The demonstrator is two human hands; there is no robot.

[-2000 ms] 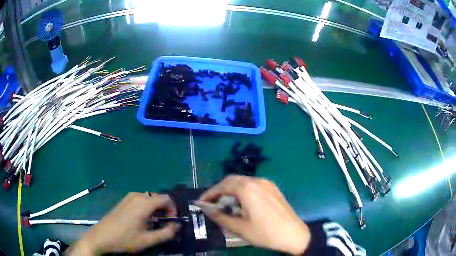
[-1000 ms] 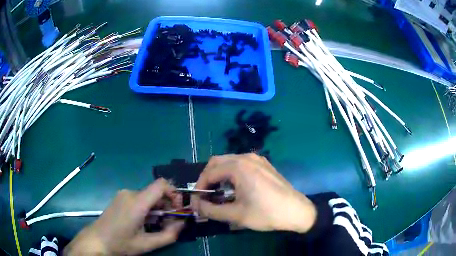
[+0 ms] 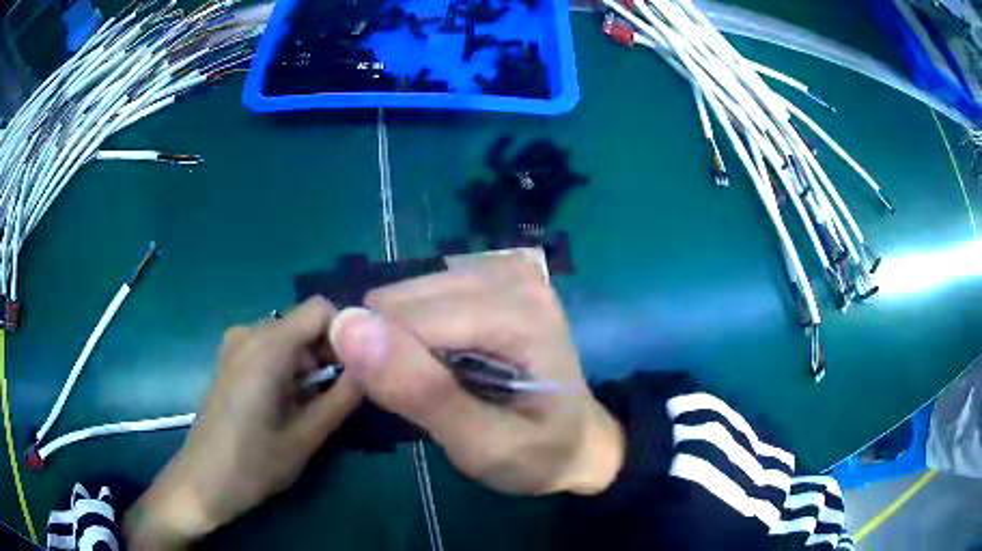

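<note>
My left hand point(image 3: 253, 414) is closed around the end of a white cable point(image 3: 135, 424), whose red connector point(image 3: 34, 458) lies at the lower left. My right hand point(image 3: 485, 377) touches the left hand's fingertips and holds a slim silvery tool point(image 3: 501, 377), blurred, across its palm. The wire ends between the fingers are hidden. Black tape point(image 3: 366, 278) shows behind and below both hands, and an edge of the pale work pad point(image 3: 528, 258) shows above the right hand. Loose black housings point(image 3: 524, 183) lie in a heap beyond it.
A blue parts tray point(image 3: 415, 102) with black housings stands at the top centre. White cables lie in a pile at the left point(image 3: 75, 129) and another at the right point(image 3: 754, 140). Two short cable parts lie apart at the left. A blue bin point(image 3: 888, 457) shows at the lower right.
The view has tilted down, so tray and piles sit higher. My right hand has turned over and moved in against my left fingertips, covering more of the pad and fixture.
</note>
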